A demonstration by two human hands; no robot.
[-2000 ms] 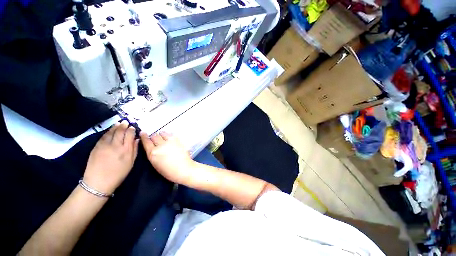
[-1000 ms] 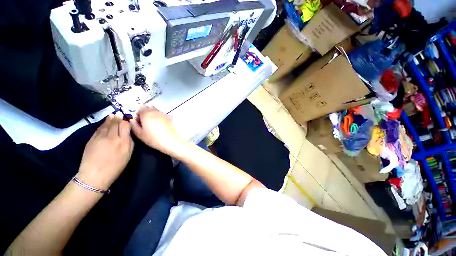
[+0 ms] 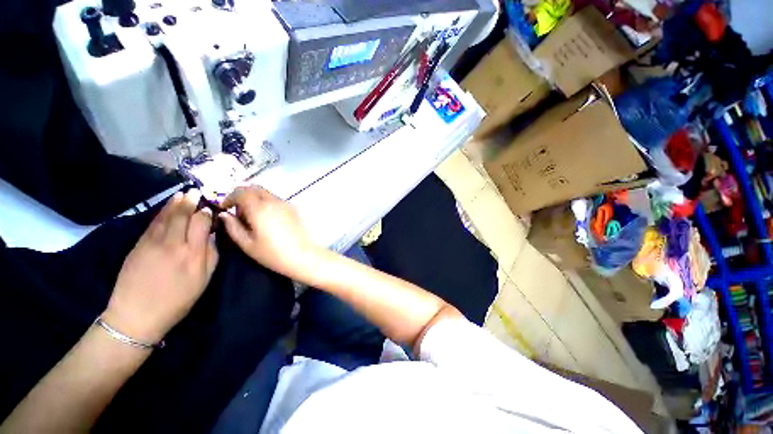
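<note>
Black fabric (image 3: pixel 203 339) lies under both hands and drapes over the table's front edge and the lap. My left hand (image 3: pixel 165 263) rests on it, fingertips pinching its edge just in front of the needle area. My right hand (image 3: pixel 264 227) is beside it, thumb and fingers closed on the same edge. The presser foot (image 3: pixel 193 169) of the white sewing machine (image 3: pixel 123 102) is just beyond the fingertips. The needle tip and the exact fold are too small and covered to tell.
Red tweezers or snips (image 3: pixel 380 89) rest against the machine head beside the lit display (image 3: pixel 353 53). The white bed (image 3: pixel 364 186) runs right. Another black piece (image 3: pixel 436 246) hangs right of the table. Cardboard boxes (image 3: pixel 559 161), bagged scraps (image 3: pixel 614 246) and blue shelves (image 3: pixel 736 275) stand farther right.
Since two seconds ago, my right hand has moved closer to the presser foot, its fingers more curled. My left hand still pinches the edge. The view has shifted slightly.
</note>
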